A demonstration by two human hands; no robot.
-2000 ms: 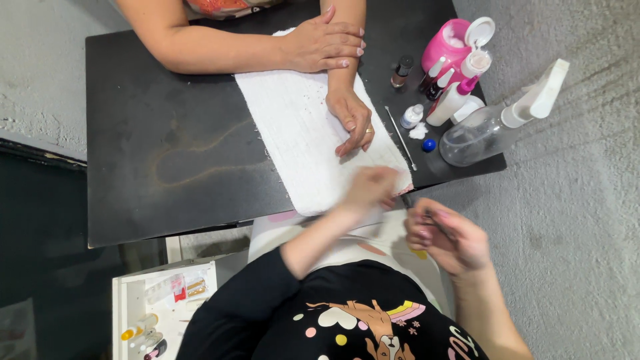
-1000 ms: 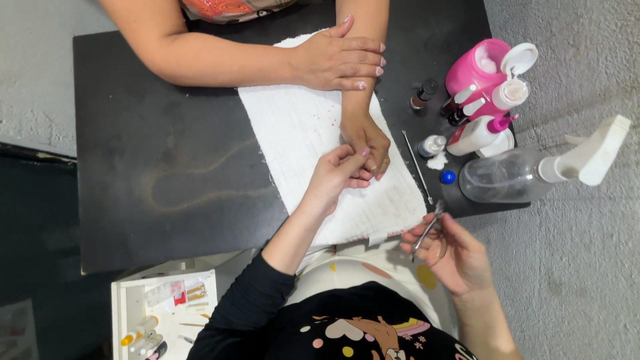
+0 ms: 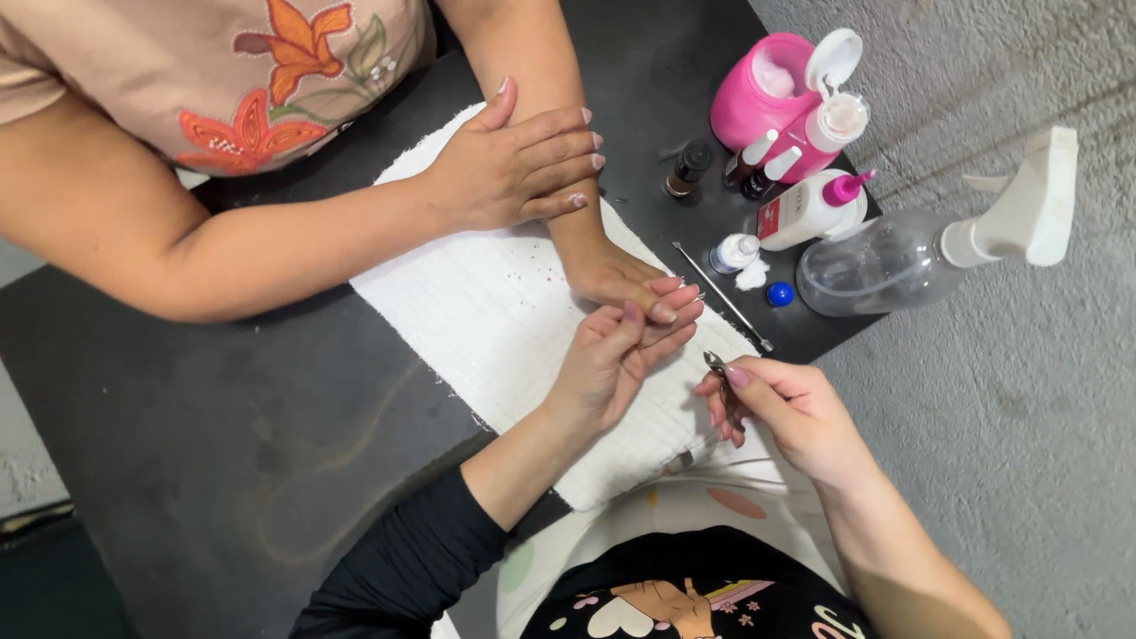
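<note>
My left hand (image 3: 612,355) lies palm up over the white towel (image 3: 479,328), its fingers and thumb holding the fingers of another person's hand (image 3: 617,275). In my right hand (image 3: 781,399) are metal cuticle nippers (image 3: 726,390), their jaws pointing up and left, just right of my left fingers. The person's other hand (image 3: 524,169) rests across their own forearm. Small dark and reddish specks lie on the towel. A metal cuticle pusher (image 3: 723,297) lies on the black table (image 3: 213,426) along the towel's right edge.
Right of the towel stand a clear spray bottle (image 3: 874,262), a white bottle with a pink cap (image 3: 803,213), a pink container with cotton (image 3: 763,98), nail polish bottles (image 3: 689,169) and a small white bottle (image 3: 735,254). A blue cap (image 3: 781,294) lies near cotton (image 3: 752,274).
My left hand has come up from the towel's lower edge to the other person's fingers and holds them. The nippers stay in my right hand. The view has shifted closer to the table.
</note>
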